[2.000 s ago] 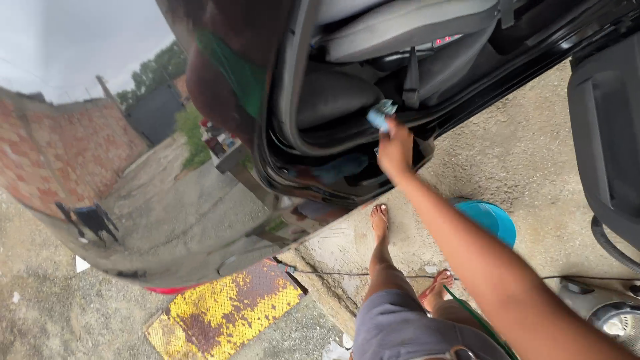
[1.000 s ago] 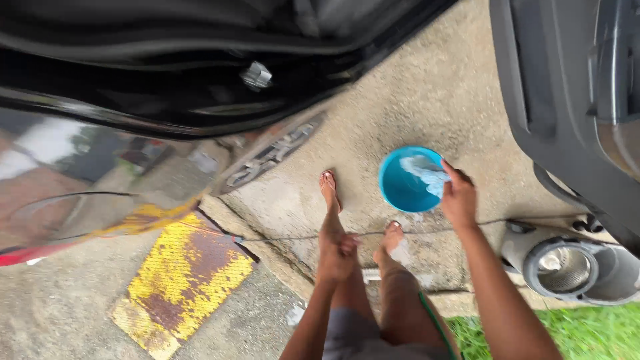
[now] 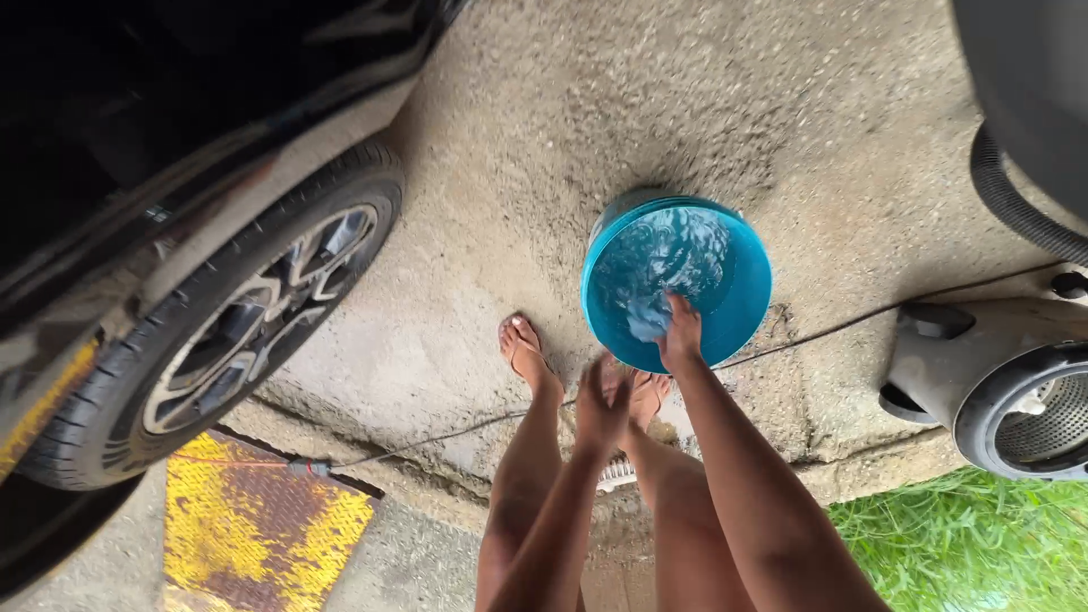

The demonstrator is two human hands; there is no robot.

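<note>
A turquoise plastic bucket (image 3: 744,293) with rippling water stands on the concrete near my feet. My right hand (image 3: 682,336) reaches over its near rim and grips a light blue cloth (image 3: 648,316), which is at the water and partly hidden by glare and blur. Just outside the bucket, at its lower left rim, is my left hand (image 3: 605,399), blurred, fingers spread, holding nothing.
A black car with a wheel (image 3: 272,319) fills the left. A cable (image 3: 816,336) crosses the ground behind my feet. To the right are an open grey vacuum canister (image 3: 960,357) and a ribbed hose (image 3: 1011,208). A yellow, worn metal plate (image 3: 263,518) lies lower left.
My right hand has gone from the car's door opening to the bucket, with the cloth now down at the water. My left hand has come beside the bucket. The view has swung down and right.
</note>
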